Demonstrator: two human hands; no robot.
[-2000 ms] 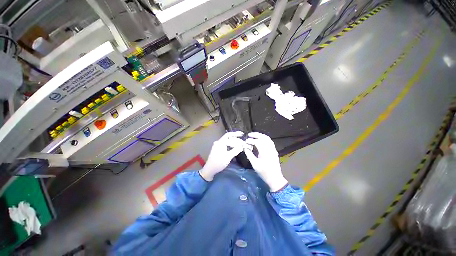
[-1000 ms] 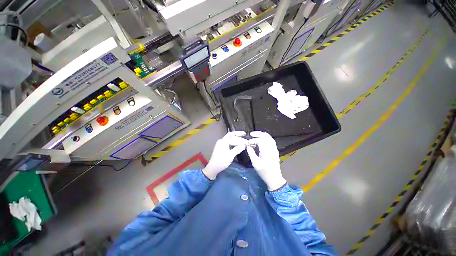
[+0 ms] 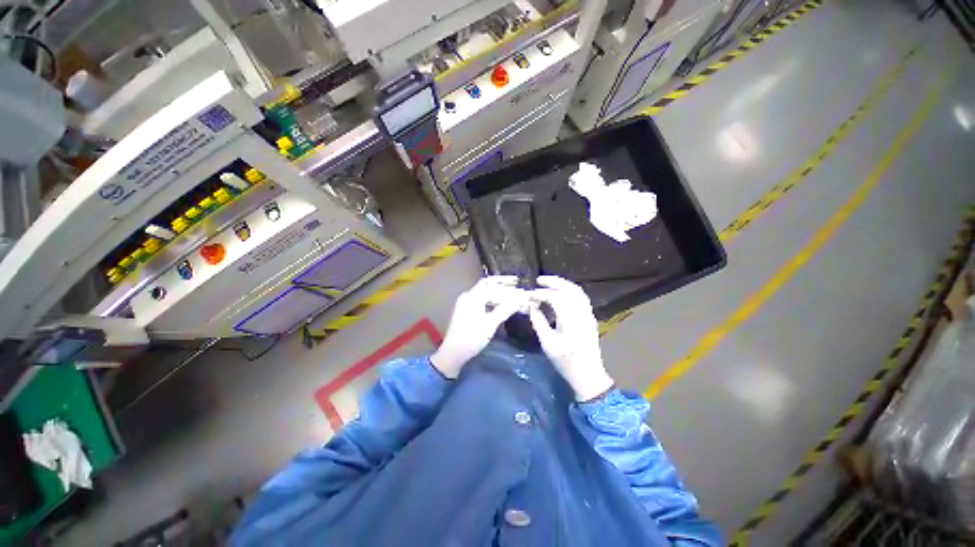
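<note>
My left hand [image 3: 476, 324] and my right hand [image 3: 567, 329] wear thin white gloves. They meet fingertip to fingertip in front of my blue smock [image 3: 460, 449], over the near edge of the black bin [image 3: 700, 256]. Any small item between the fingertips is too small or hidden to make out. In the bin lie a crumpled white cloth bundle [image 3: 617, 208] and, at its left, a clear plastic piece [image 3: 515, 230].
Machines with button panels [image 3: 219, 251] stand at left and top, with a handheld scanner-like device [image 3: 408, 112]. A green board [image 3: 291, 126] lies on rails. A green-matted bench [image 3: 66, 390] holds white cloth [image 3: 59, 454]. Plastic-wrapped goods [image 3: 930, 417] are at right.
My hands stay together at nearly the same place, with only slight finger movement. The camera view has shifted slightly.
</note>
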